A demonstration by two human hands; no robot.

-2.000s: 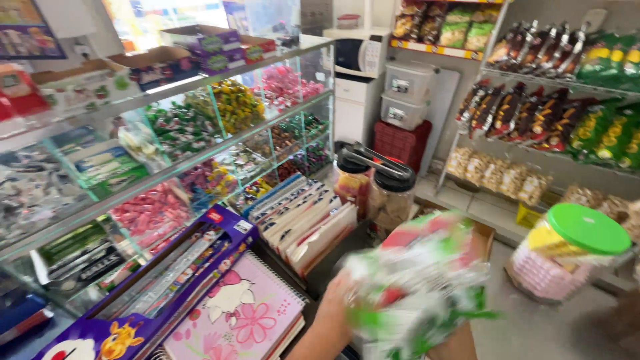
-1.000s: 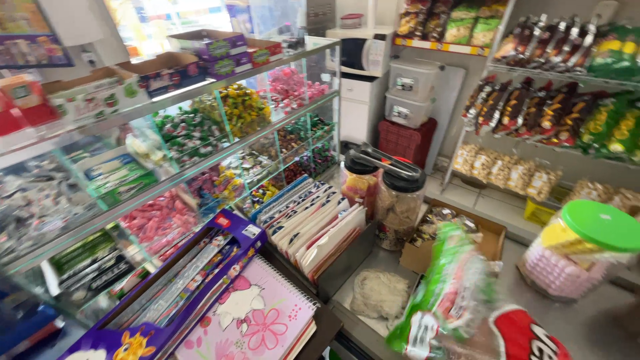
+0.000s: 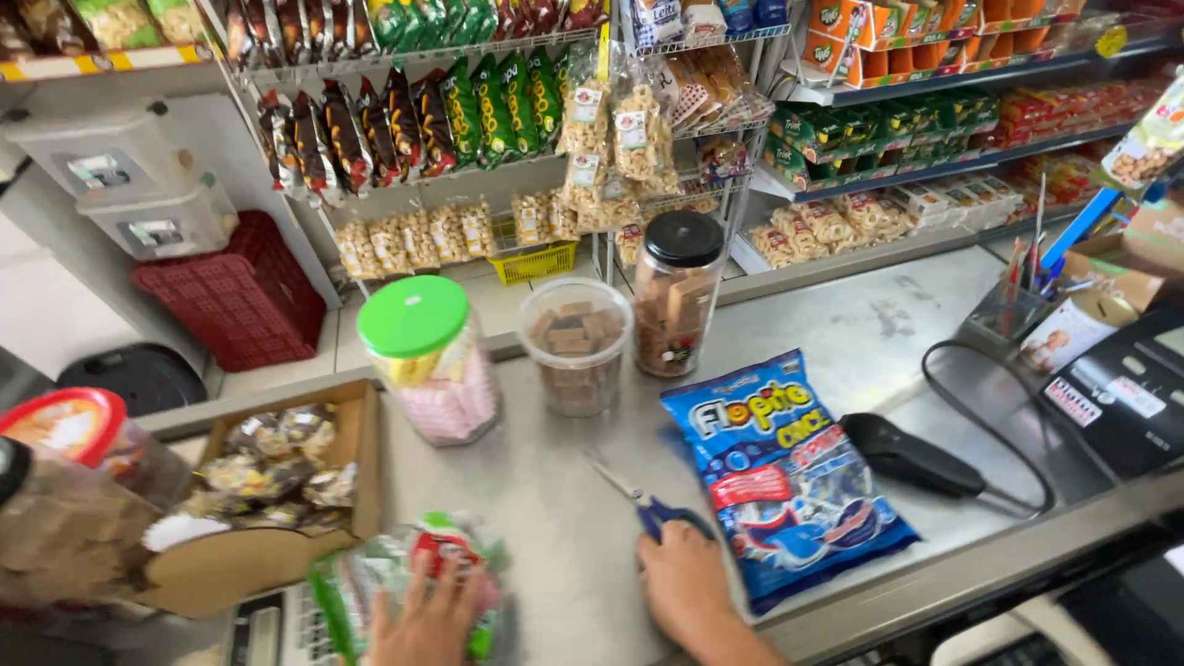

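My left hand [image 3: 430, 606] rests with spread fingers on a green, white and red plastic candy bag [image 3: 393, 573] at the counter's near edge. To its right, my right hand [image 3: 684, 573] has its fingers at the dark blue handles of a pair of scissors [image 3: 647, 504], whose blades point away to the upper left. Whether the fingers have closed around the handles is not clear. Just right of the scissors a full blue candy bag [image 3: 786, 481] lies flat on the metal counter [image 3: 555, 481].
Behind the scissors stand a green-lidded jar [image 3: 430, 361], an open plastic tub [image 3: 575, 347] and a black-lidded jar [image 3: 678, 291]. A cardboard box of wrapped sweets [image 3: 365, 453] is at left. A corded black handheld scanner [image 3: 911, 458] lies at right, near a pen holder [image 3: 1008, 310].
The view has swung right, onto the counter. The green and white bag, held up two seconds ago, is now low under my left hand. My right hand is now at the scissors.
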